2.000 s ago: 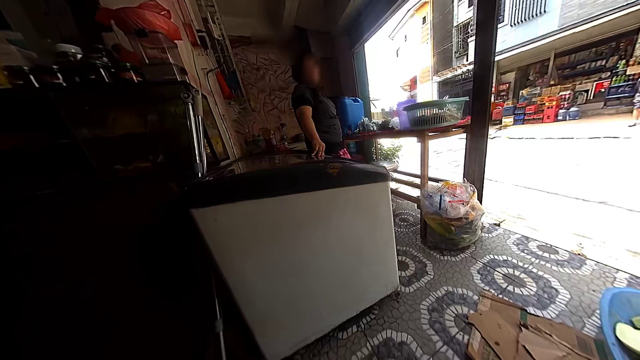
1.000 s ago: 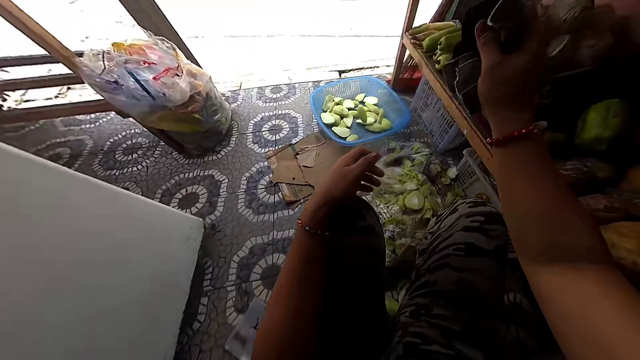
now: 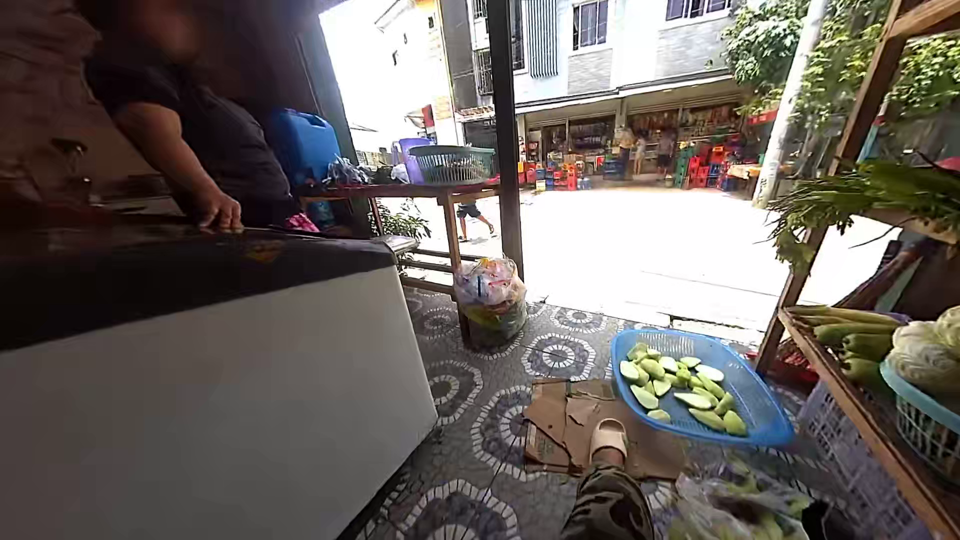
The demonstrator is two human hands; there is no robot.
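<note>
Neither my left hand nor my right hand shows in the head view now. A blue plastic basket point(image 3: 757, 401) with cut pale-green vegetable pieces point(image 3: 694, 400) stands on the patterned floor, right of centre. Its near left side lies beside flattened cardboard point(image 3: 559, 420), where my foot in a pale slip-on shoe point(image 3: 608, 436) rests. Clear plastic bags with green leafy matter point(image 3: 739, 502) lie on the floor below the basket, cut off by the frame's bottom edge.
A white chest freezer point(image 3: 225, 405) fills the left, a person's hand point(image 3: 219, 210) on its dark lid. A stuffed plastic bag point(image 3: 491, 300) stands by a table point(image 3: 405, 189). At right, a wooden shelf point(image 3: 862, 390) holds vegetables point(image 3: 862, 337). Beyond the doorway post point(image 3: 506, 135) lies a sunlit street.
Both of my hands showed one second ago, the right raised near the vegetable shelf; both have left the view. The view has swung up toward the street.
</note>
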